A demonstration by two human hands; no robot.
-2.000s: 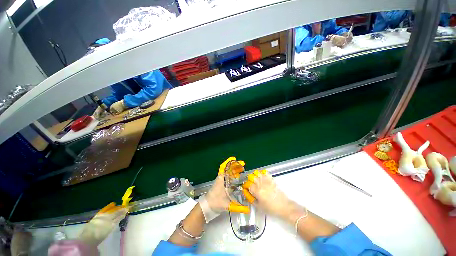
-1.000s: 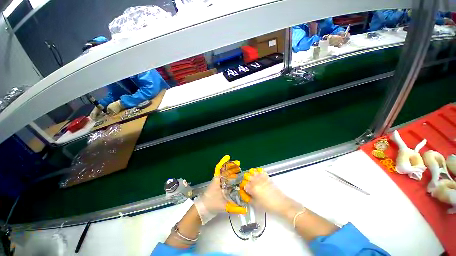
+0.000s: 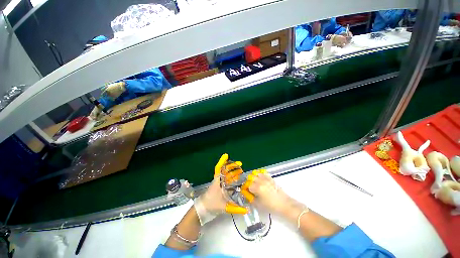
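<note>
The clear, silvery housing (image 3: 236, 190) is held between my hands above the white tabletop; my fingers hide much of it. My left hand (image 3: 218, 194), in a thin glove with yellow-orange finger cots, grips its left side. My right hand (image 3: 263, 190), with the same cots, has its fingers bent against its right side. A white-grey inner part (image 3: 252, 219) with a dark end hangs below the housing. A thin dark loop (image 3: 243, 237) curves around it.
A small bottle (image 3: 177, 187) stands at the table's back edge. Tweezers (image 3: 351, 183) lie right of my hands. A black stick (image 3: 83, 238) lies left. The red tray (image 3: 418, 206) holds cream wrapped parts (image 3: 414, 160) and spare finger cots (image 3: 386, 153). The green conveyor (image 3: 282, 128) runs behind.
The gloved hand of another person at the lower left has gone from view. My hands still hold the housing, with a slight tilt. The inner part's lower end has shifted slightly right.
</note>
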